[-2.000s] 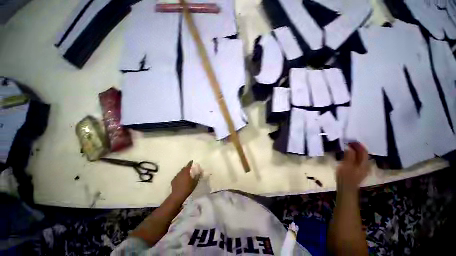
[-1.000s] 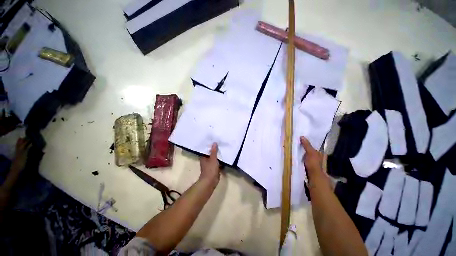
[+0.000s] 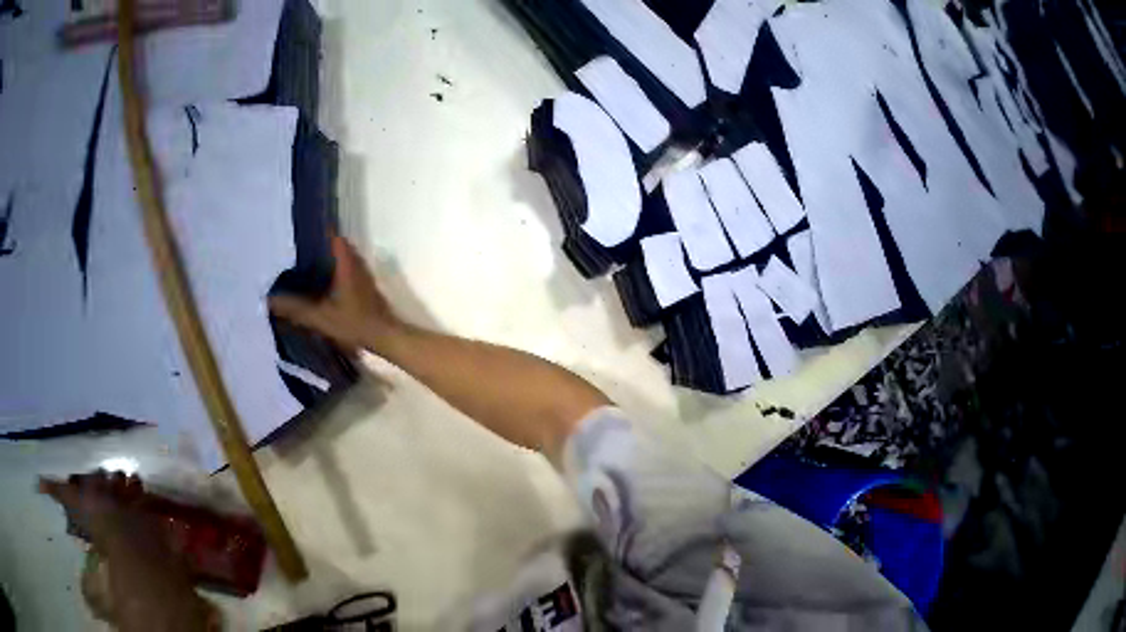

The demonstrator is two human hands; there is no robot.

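A large cut bundle, dark plies under white paper [image 3: 229, 235], lies at the left with a wooden yardstick [image 3: 185, 315] across it and a pinkish-red bar [image 3: 148, 17] at its far end. My right hand [image 3: 340, 303] is against the bundle's right side, thumb and fingers apart. My left hand [image 3: 136, 543] is blurred at the lower left, over or beside a dark red wrapped weight [image 3: 229, 552]; whether it grips the weight is unclear. Black shears [image 3: 358, 607] show partly at the bottom edge.
Smaller cut bundles [image 3: 729, 210] and long panels [image 3: 852, 161] lie at the right of the cream table [image 3: 457, 161]. A blue bucket [image 3: 908, 556] with scraps stands below the table edge. Fabric offcuts [image 3: 908, 370] cover the floor there.
The view has swung right, and the large bundle now shows at the left. My right hand is at the bundle's side edge. My left hand has left the bundle's near edge for the red weight.
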